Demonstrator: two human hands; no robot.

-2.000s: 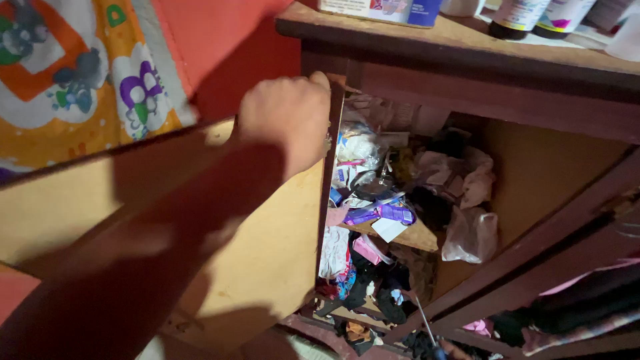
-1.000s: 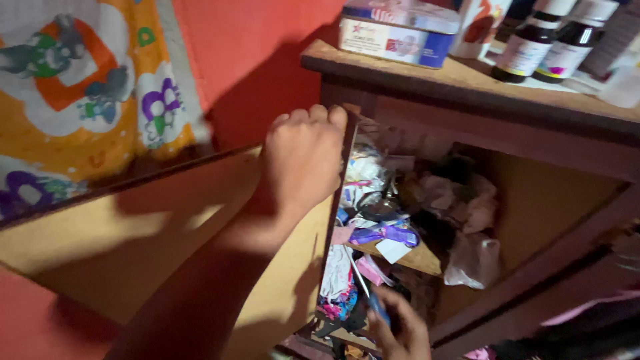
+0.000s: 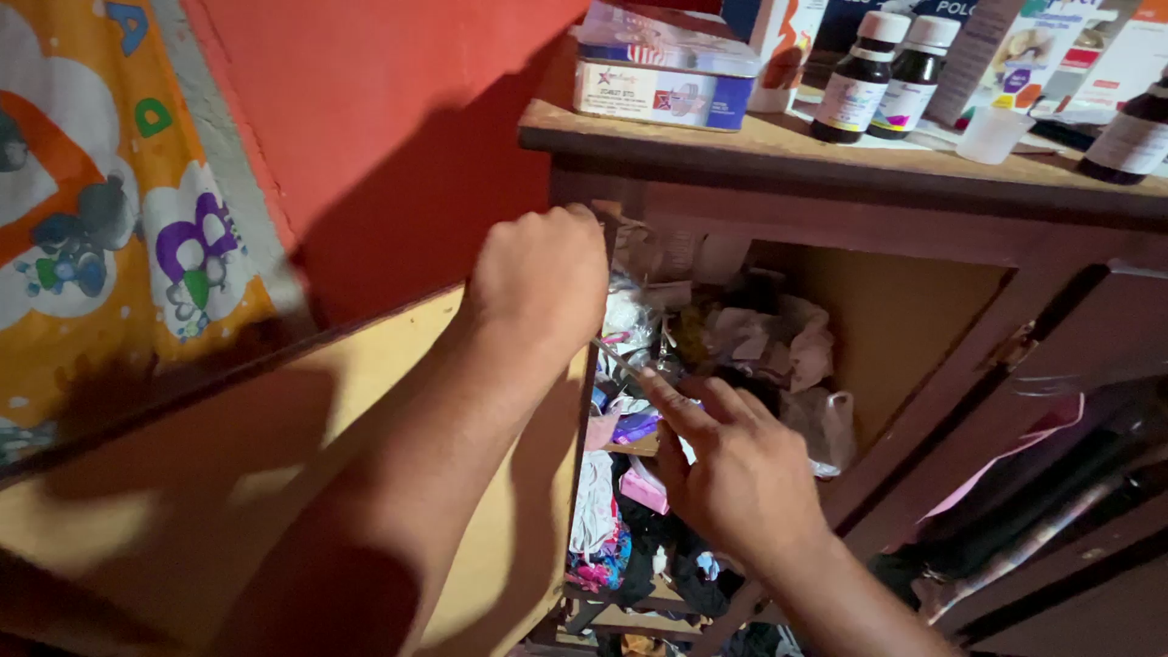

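Note:
My left hand (image 3: 543, 274) is closed over the top corner of a wooden cabinet door (image 3: 383, 383), which stands swung out to the left. My right hand (image 3: 730, 456) holds a thin metal shaft (image 3: 619, 358), likely a screwdriver's, with the index finger along it; its tip points at the door's edge just below my left hand. The handle is hidden in my palm. Behind both hands is the cabinet's inside, with a pink packet (image 3: 644, 486), a purple packet (image 3: 636, 426), folded cloth (image 3: 595, 502) and plastic bags (image 3: 826, 429).
On the cabinet top (image 3: 675, 146) stand a tin box (image 3: 662, 87), dark bottles with white caps (image 3: 853, 82), a small translucent cup (image 3: 995, 135) and cartons. A printed orange cloth (image 3: 173, 182) hangs at the left by a red wall (image 3: 392, 119). Clothes show behind the right opening.
My right hand has come up from the bottom of the view to the door's edge with the tool. My left hand has stayed on the door's top corner.

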